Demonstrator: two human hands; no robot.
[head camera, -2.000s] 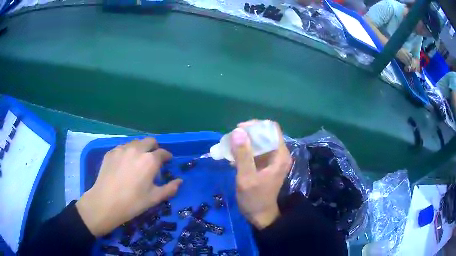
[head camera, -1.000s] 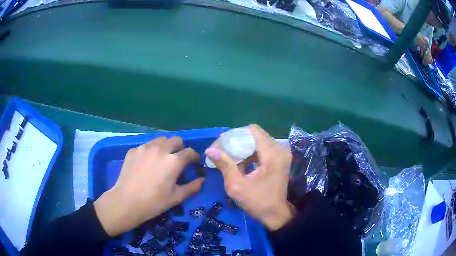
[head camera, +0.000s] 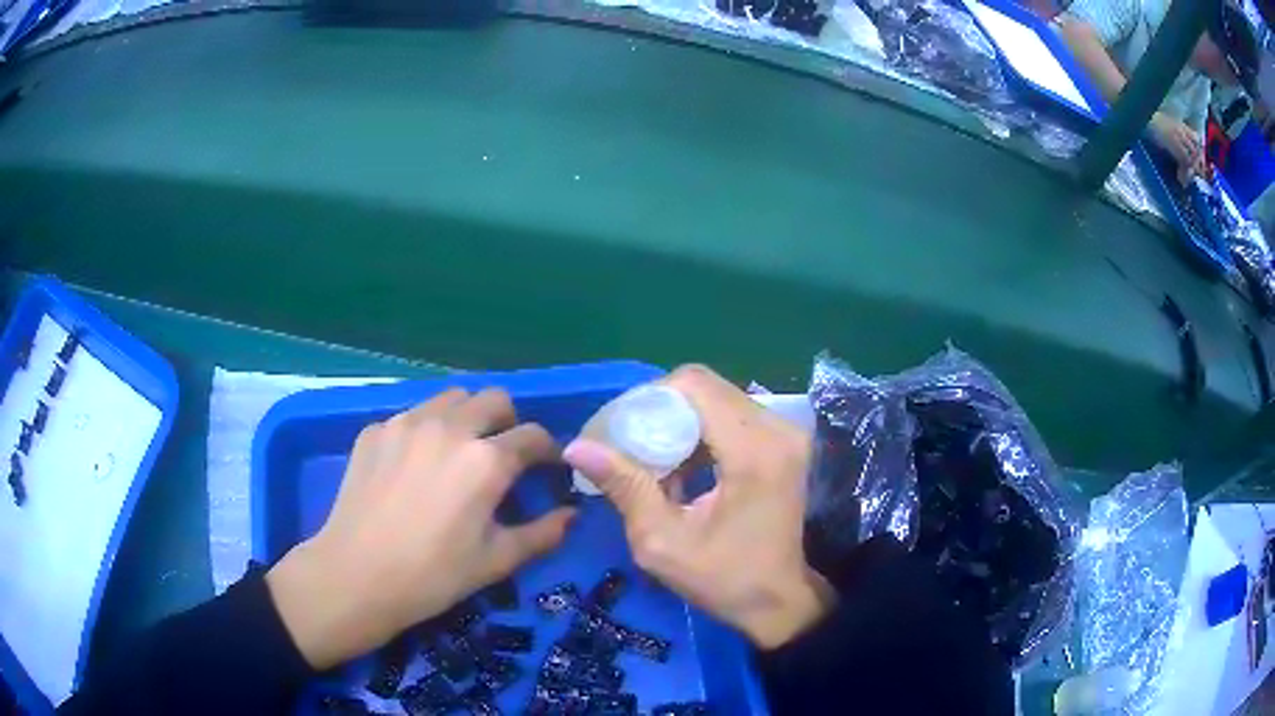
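Note:
My right hand (head camera: 720, 504) is closed on a translucent white squeeze bottle (head camera: 652, 430), its round base towards me and its tip hidden, pointing down-left. My left hand (head camera: 434, 497) is over the blue tray (head camera: 483, 385), fingers curled near the bottle. Something dark shows between its thumb and fingers; I cannot tell clearly whether it is a held part. Several small glossy black plastic parts (head camera: 573, 657) lie loose in the tray's lower half.
A clear bag of black parts (head camera: 965, 504) stands right of the tray, with a crinkled clear bag (head camera: 1135, 574) beyond. A white-lined tray (head camera: 84, 476) is at left. Black curved bands (head camera: 1186, 350) lie on the green conveyor (head camera: 559, 210). A person (head camera: 1126, 63) sits opposite.
Since two seconds ago my right hand has brought the bottle closer to my left fingers and turned its base towards me. In the last second both hands have barely moved.

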